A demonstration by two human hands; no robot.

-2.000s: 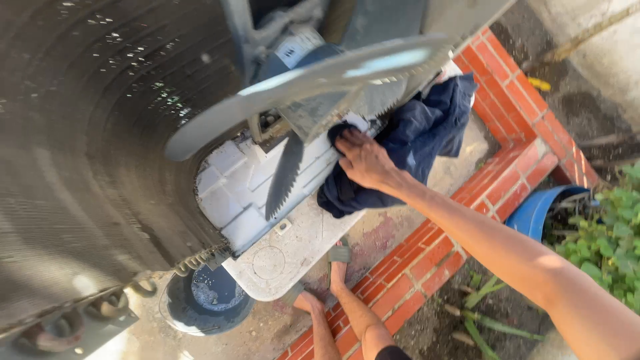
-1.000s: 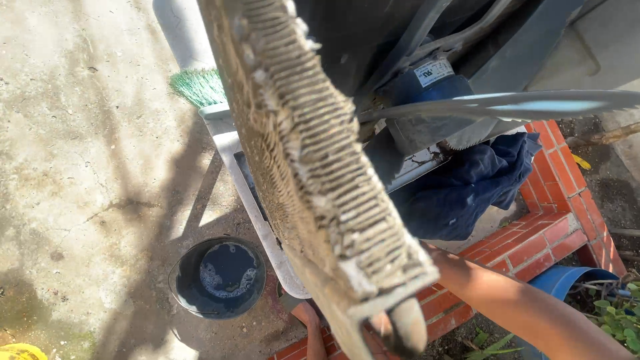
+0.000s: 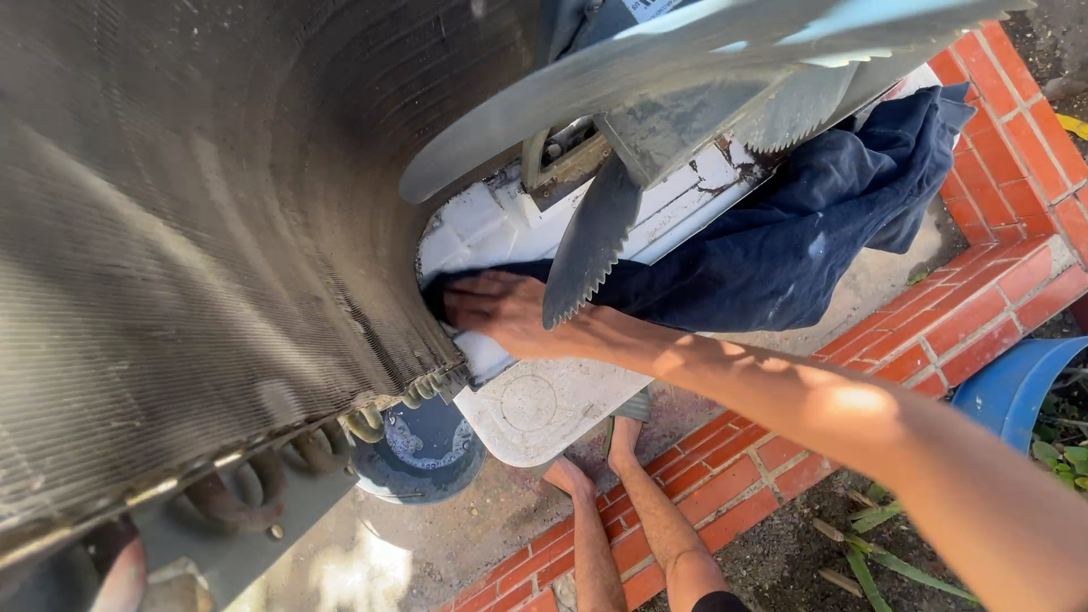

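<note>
My right hand [image 3: 493, 313] presses a dark blue cloth [image 3: 765, 246] into the corner of a white metal base pan [image 3: 484, 225], close against the finned coil of an air-conditioner outdoor unit [image 3: 255, 255]. Its fingertips are partly hidden by the cloth and the coil edge. From the hand the cloth trails right along the pan's rim. A grey fan blade with a jagged edge [image 3: 595, 242] hangs over the wrist, and a larger fan blade [image 3: 578, 110] lies above. Dirt marks the pan near the motor bracket [image 3: 578, 166]. My left hand is not in view.
Below the unit are a white plastic surface [image 3: 552, 408] and a dark bucket of soapy water [image 3: 416, 450]. Curved pipe ends [image 3: 238, 497] line the coil's lower edge. Red brick edging [image 3: 722, 493] crosses the ground near bare legs, with a blue container [image 3: 1020, 391] and plants at right.
Two seconds ago my right hand was on the bunched cloth beside the fan; one second ago the coil hid it. Now it is at the pan's left corner, with the cloth stretched out.
</note>
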